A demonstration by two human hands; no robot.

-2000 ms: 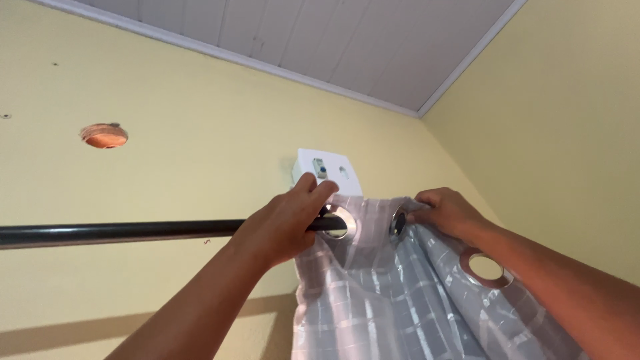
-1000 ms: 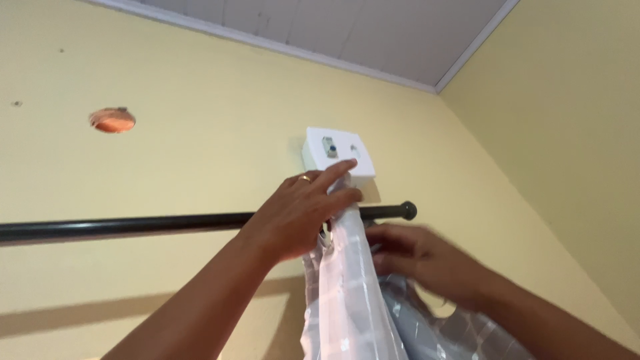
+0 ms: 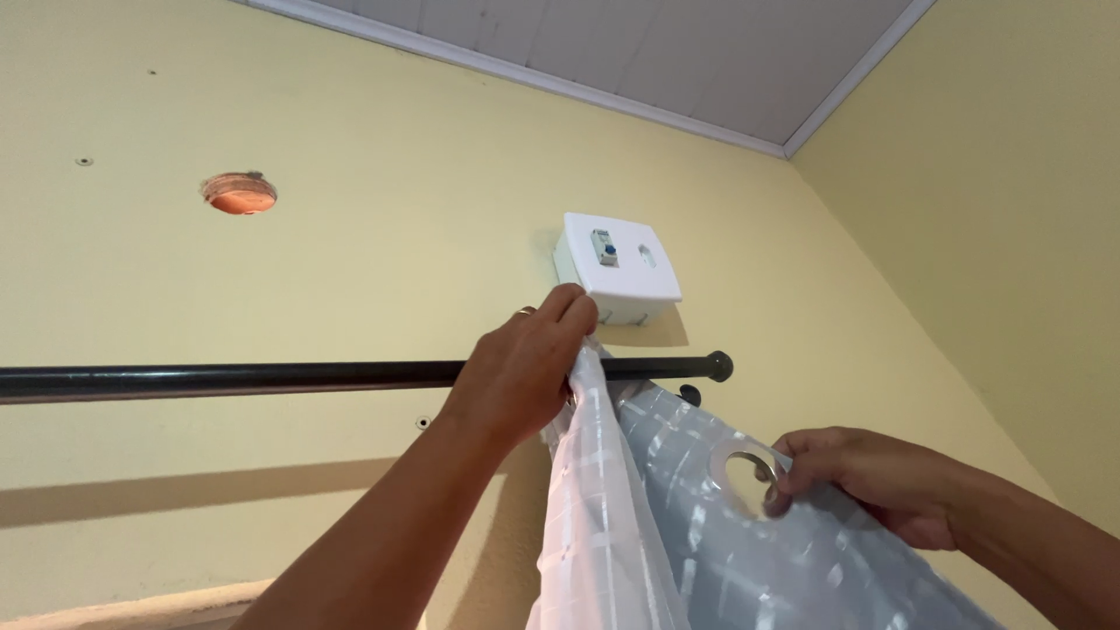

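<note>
A black curtain rod [image 3: 236, 379] runs across the view and ends at the right in a round knob [image 3: 720, 366]. My left hand [image 3: 525, 367], with a ring on one finger, grips the bunched top of a grey-white checked sheer curtain [image 3: 604, 525] at the rod. Part of the curtain is gathered around the rod there; the hand hides its eyelets. Lower right, my right hand [image 3: 862, 477] pinches the curtain's top edge beside a silver eyelet [image 3: 751, 481] that is off the rod.
Above the rod, a white electrical box [image 3: 621, 262] with a breaker is fixed to the yellow wall [image 3: 394, 219]. A dark bracket piece [image 3: 690, 395] shows under the rod's end. At left are a round hole [image 3: 241, 193] and wall plugs [image 3: 84, 161]. A panelled ceiling [image 3: 630, 52] slopes above.
The rod's end, hidden two seconds ago, now sticks out past the bunched curtain. My right hand has moved away from the rod, down and to the right, and a loose eyelet shows plainly beside it.
</note>
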